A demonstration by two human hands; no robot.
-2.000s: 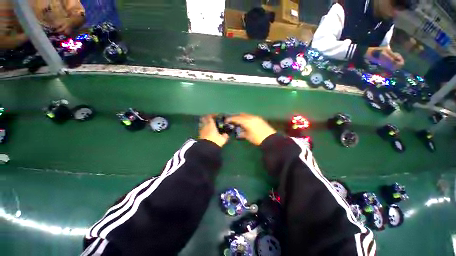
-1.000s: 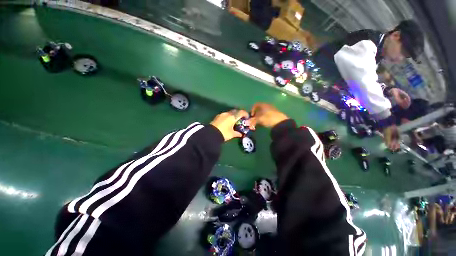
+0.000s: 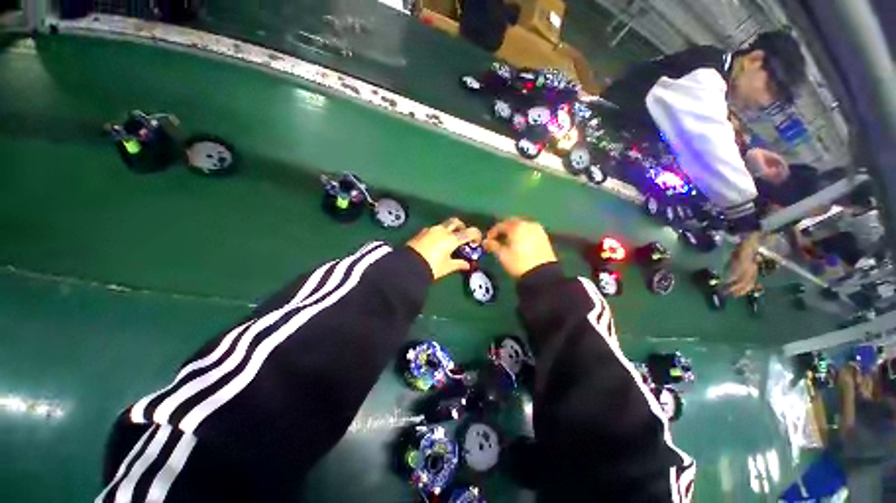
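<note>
A small wheeled toy unit (image 3: pixel 479 286) is between my hands in the middle of the belt. Its pale-hubbed wheel hangs toward me, and its body is mostly hidden by fingers. My left hand (image 3: pixel 445 248) grips the body from the left. My right hand (image 3: pixel 521 246) is just right of it with fingertips pinched close to the top of the unit; whether they hold a wire or part is too small to tell. The LED board (image 3: pixel 472 251) on the unit looks bluish.
Other toy units lie on the green belt (image 3: pixel 246 221) to the left (image 3: pixel 344 196) and right, one glowing red (image 3: pixel 611 251). Several units (image 3: pixel 429 363) lie near my forearms. Beyond the pale rail (image 3: pixel 393 98) are piled lit units and a person.
The view has turned and tilted since the first frame. The toy's wheel now shows below my hands. My right hand has shifted slightly and its fingers are bent at the unit's top.
</note>
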